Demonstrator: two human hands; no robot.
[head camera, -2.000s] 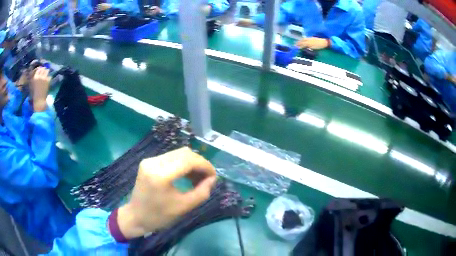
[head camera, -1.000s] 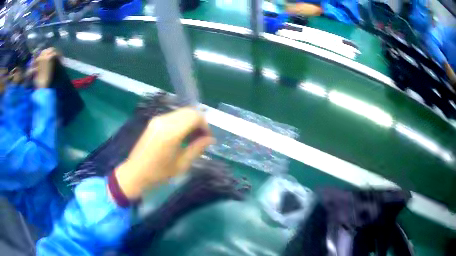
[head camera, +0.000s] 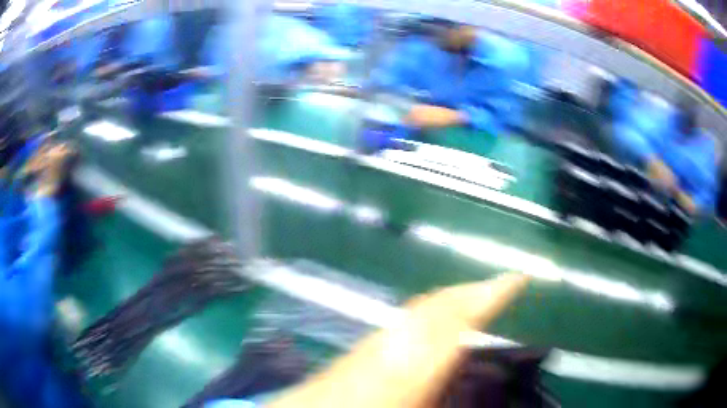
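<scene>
The view is blurred. My left hand (head camera: 414, 343) reaches in from the bottom edge, over the white rail, with its fingers pointing up and to the right. Whether it holds anything cannot be told. A black housing (head camera: 502, 378) shows below and to the right of the hand, cut off by the bottom edge. Two bundles of black cable leads lie on the green bench, one at the left (head camera: 155, 299) and one nearer (head camera: 259, 368), partly cut off. My right hand is out of the picture.
A flat clear bag (head camera: 307, 307) lies by the white rail (head camera: 327, 295). A grey post (head camera: 245, 151) stands beside the green belt (head camera: 319, 231). A neighbour's hand (head camera: 52, 163) and red wires (head camera: 102, 205) are at the left. White strips (head camera: 450, 166) and black units (head camera: 618, 203) lie across the line.
The view has tilted up and shifted. My left hand has moved from above the cable bundles to the right, near the black housing. The round clear bag no longer shows.
</scene>
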